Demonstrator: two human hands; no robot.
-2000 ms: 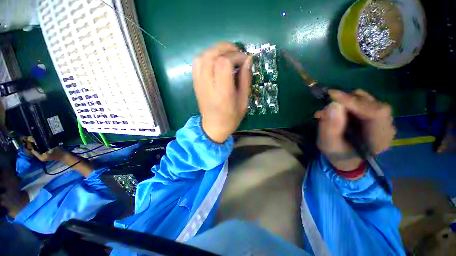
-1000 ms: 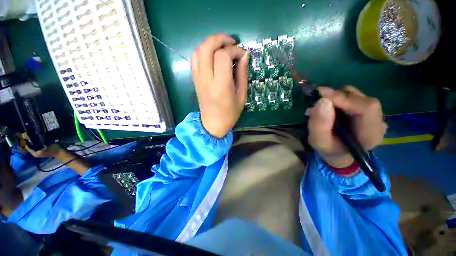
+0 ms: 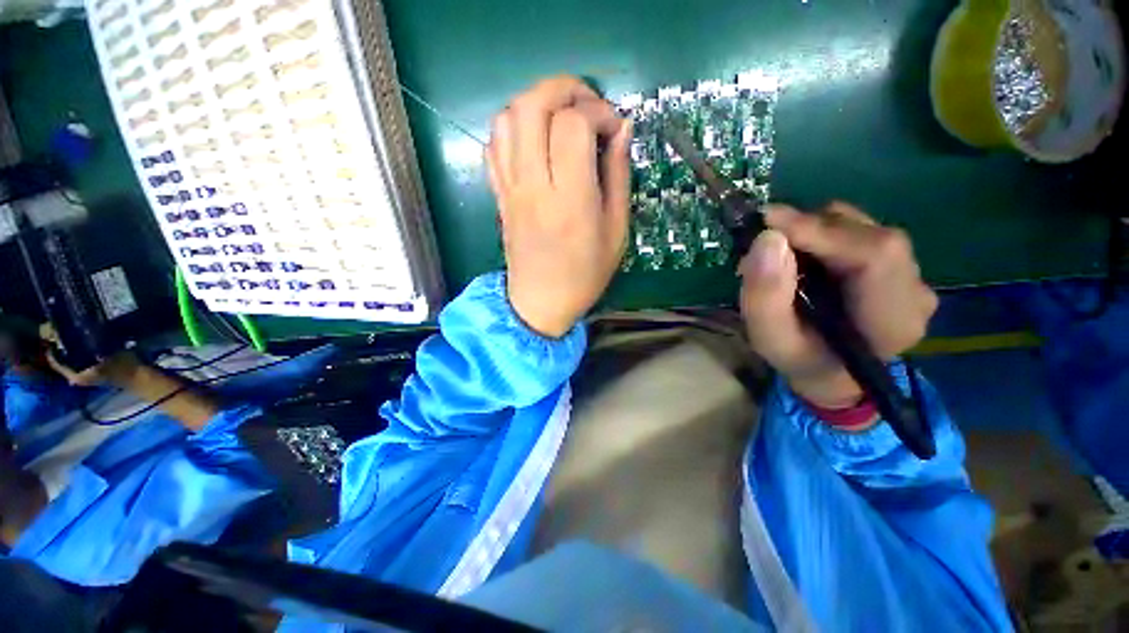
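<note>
The panel of small green circuit boards [image 3: 703, 179] lies on the green mat in front of me. My left hand [image 3: 561, 204] is at its left edge, fingers curled and fingertips pinched together; what they pinch is hidden. A thin solder wire [image 3: 436, 109] runs from the tray towards this hand. My right hand [image 3: 836, 297] holds the black soldering iron [image 3: 832, 324] like a pen. Its brownish shaft slants up and left over the panel, with the tip at the upper boards. Whether it touches cannot be told.
The white component tray [image 3: 254, 136] stands at the left, with dark parts in its lower slots. A yellow-green-rimmed tub [image 3: 969, 72] with silvery bits is at the top right. Another person's blue sleeve [image 3: 149, 476] and hands are at the lower left, near a green cable [image 3: 188, 309].
The view has shifted, so mat items sit further right. The iron has moved from the panel's right side to over its upper boards. My left hand stays at the panel's left edge.
</note>
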